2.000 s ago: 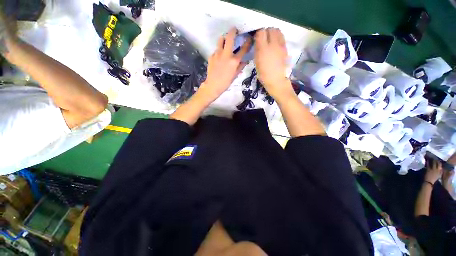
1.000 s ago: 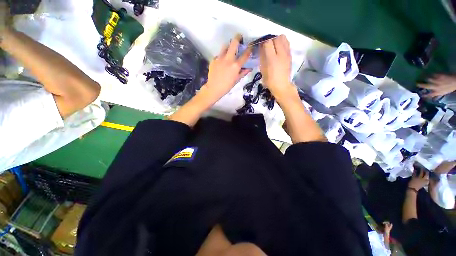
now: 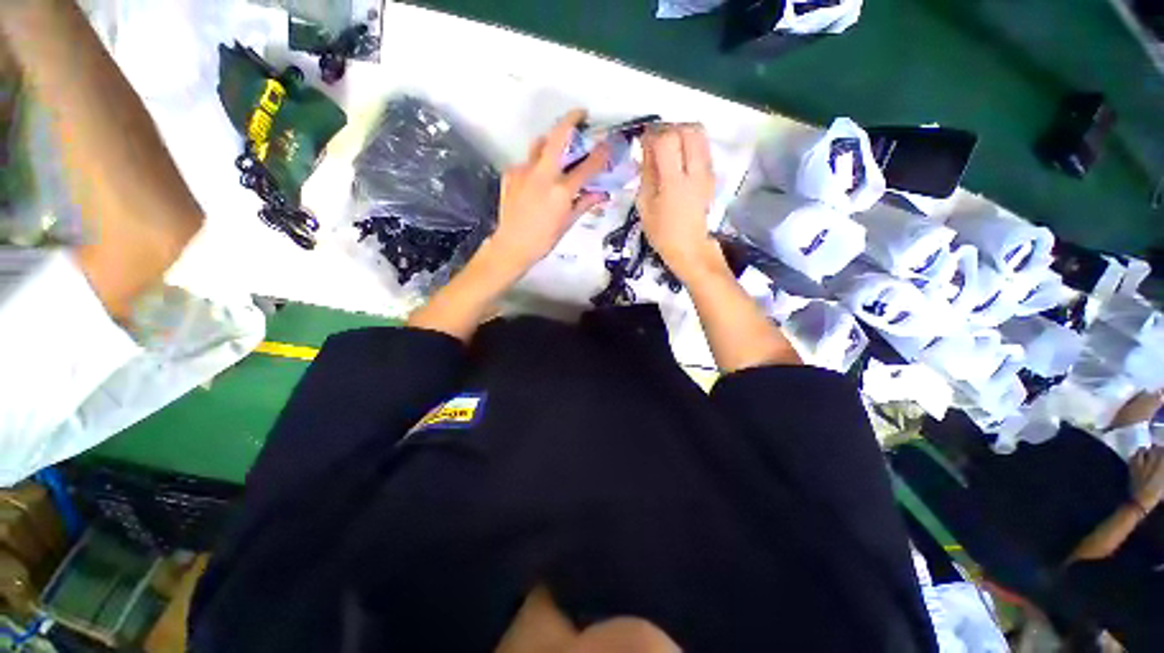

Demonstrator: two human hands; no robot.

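A small box (image 3: 618,166), pale inside with dark edges, is between my two hands over the white tabletop. My left hand (image 3: 543,191) holds its left side, fingers bent around a dark edge. My right hand (image 3: 677,185) holds its right side with the fingertips at the top edge. The fingers partly hide the box, and its contents are unclear. Coiled black cables (image 3: 623,265) lie just below the hands. A crumpled clear bag (image 3: 428,166) with black cables at its mouth lies left of my left hand.
White-wrapped items (image 3: 817,239) are piled at right, beside a flat black box piece (image 3: 925,161). A dark green bag (image 3: 296,138) lies at left. Another person's arm (image 3: 109,153) reaches in at far left. A green conveyor (image 3: 970,64) runs beyond, carrying a black box (image 3: 1076,132).
My hands stay on the box, with small finger shifts. The view has shifted. White-wrapped items and a dark box now show at the top on the belt. The hand over the belt at right is gone.
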